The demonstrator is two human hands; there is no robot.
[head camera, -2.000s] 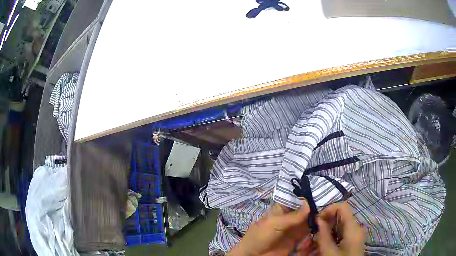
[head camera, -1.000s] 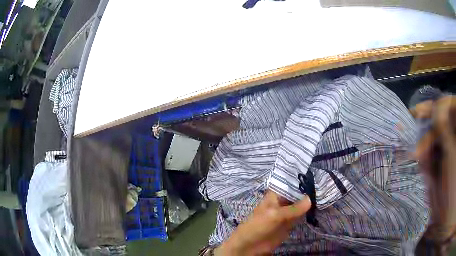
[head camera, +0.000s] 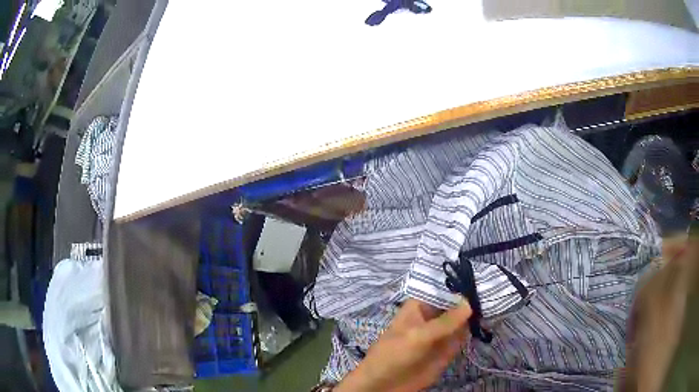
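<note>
The striped garment [head camera: 567, 176] lies crumpled on my lap, with black trim bands [head camera: 502, 245] in rows. My left hand [head camera: 418, 341] pinches the garment's edge and a black looped trim [head camera: 466, 287] between thumb and fingers. The trim's loops stand above my fingertips and its tails hang below. My right hand [head camera: 665, 306] is blurred at the right edge, away from the trim; its fingers cannot be made out. No needle or thread can be seen clearly.
A white table [head camera: 306, 84] with a worn wooden edge spans the top. Another black looped trim [head camera: 398, 9] lies on it. Below left are a blue crate [head camera: 222, 295], a white card [head camera: 278, 245] and a grey-brown bin [head camera: 153, 306] with white cloth [head camera: 77, 321] beside it.
My right hand has left the trim and moved to the right edge, first up, then lower. My left hand stays on the trim. The view has shifted slightly.
</note>
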